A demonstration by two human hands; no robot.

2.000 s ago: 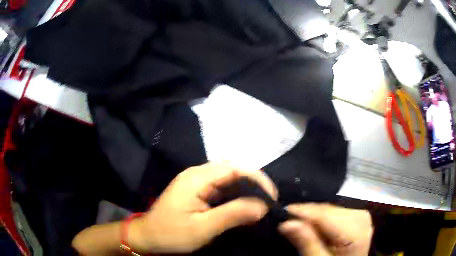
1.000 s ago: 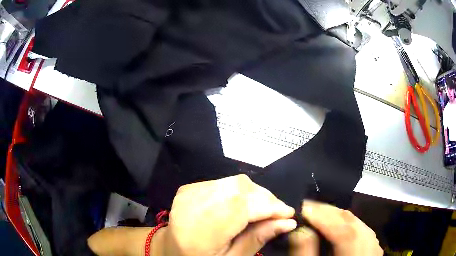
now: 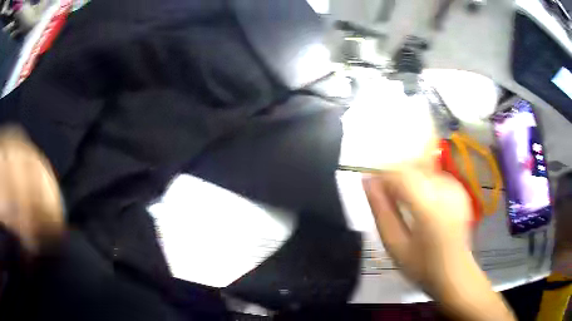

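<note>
Black garment fabric (image 3: pixel 270 163) covers the left and middle of the white machine table, with a curved opening that shows the white surface. My left hand (image 3: pixel 26 188) is blurred and partly cut off at the left edge, over the black cloth; its grip is unclear. My right hand (image 3: pixel 426 219) is slightly blurred, right of the cloth, with thumb and fingers apart and nothing visible held. It overlaps the left side of the scissors, whose red and orange loops (image 3: pixel 489 157) show beside it. The scissors lie on the table with blades towards the machine.
The sewing machine's needle and presser foot area (image 3: pixel 370 53) is at the top, under bright light. A lit smartphone (image 3: pixel 524 169) lies right of the scissors. A dark control panel (image 3: pixel 542 59) is at the upper right. A red-edged strip (image 3: pixel 44 44) shows at the upper left.
My hands have parted from the cloth edge they pinched together. My left hand is now at the far left, my right hand up by the scissors. The view has shifted.
</note>
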